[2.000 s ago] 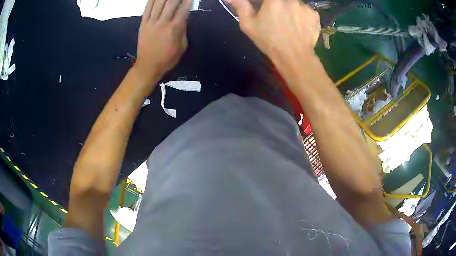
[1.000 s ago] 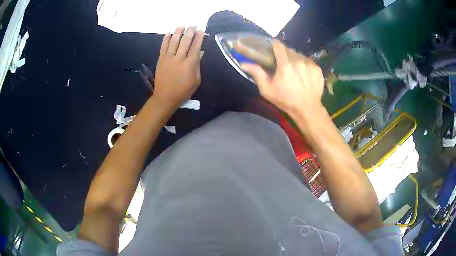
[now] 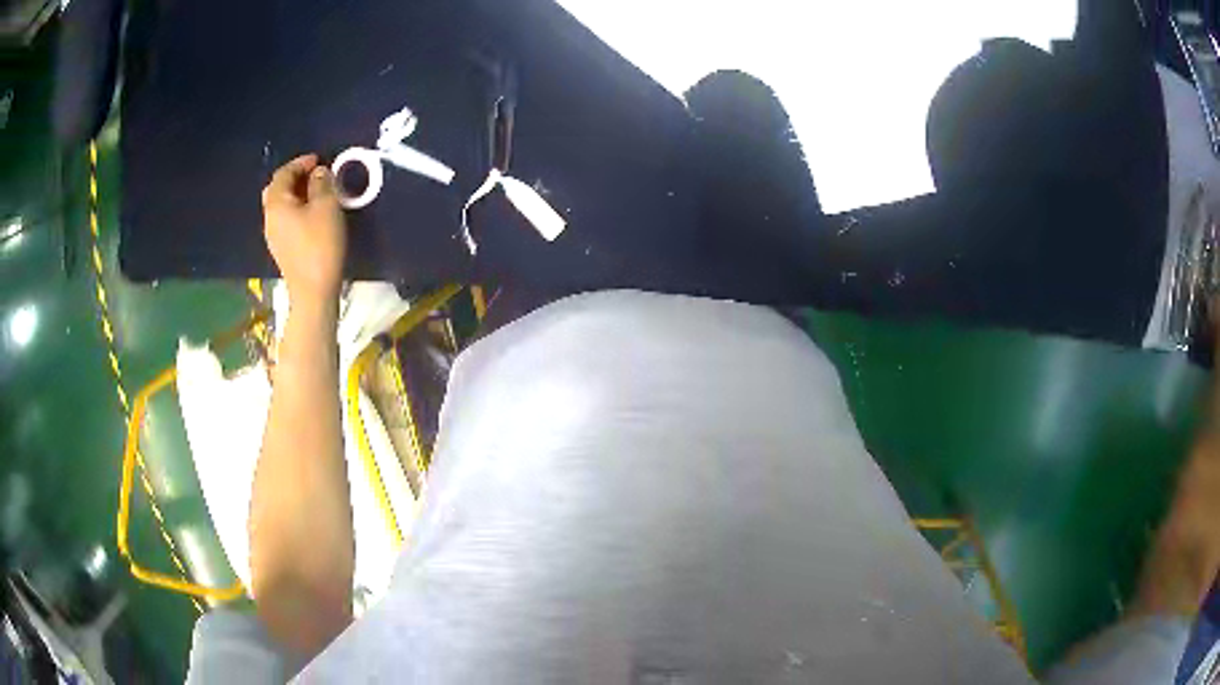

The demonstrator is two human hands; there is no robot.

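My left hand [image 3: 305, 225] is at the left of the black table with its fingers curled beside the white tape roll [image 3: 336, 193]. The fingertips meet the roll's left rim; whether they grip it is unclear. My right forearm [image 3: 1180, 515] shows at the right edge, but the hand is out of the picture. A white fabric panel [image 3: 856, 80] with curved cut-outs lies on the black table [image 3: 642, 201], cut off by the top edge. Bent white tape scraps [image 3: 535, 208] lie right of the roll, below a thin dark tool [image 3: 502, 127].
A pale sheet [image 3: 1181, 174] covers the right table end, with a partly visible metal object [image 3: 1187, 297] on it. Below the table's left part, a yellow-framed trolley [image 3: 130, 482] stands beside hanging white cloth [image 3: 221, 428]. Another yellow frame [image 3: 983, 562] is at lower right.
The view has turned, showing more of the right table end. My left hand has left the panel's edge for the tape roll. My right hand and the iron it held are no longer clearly in view.
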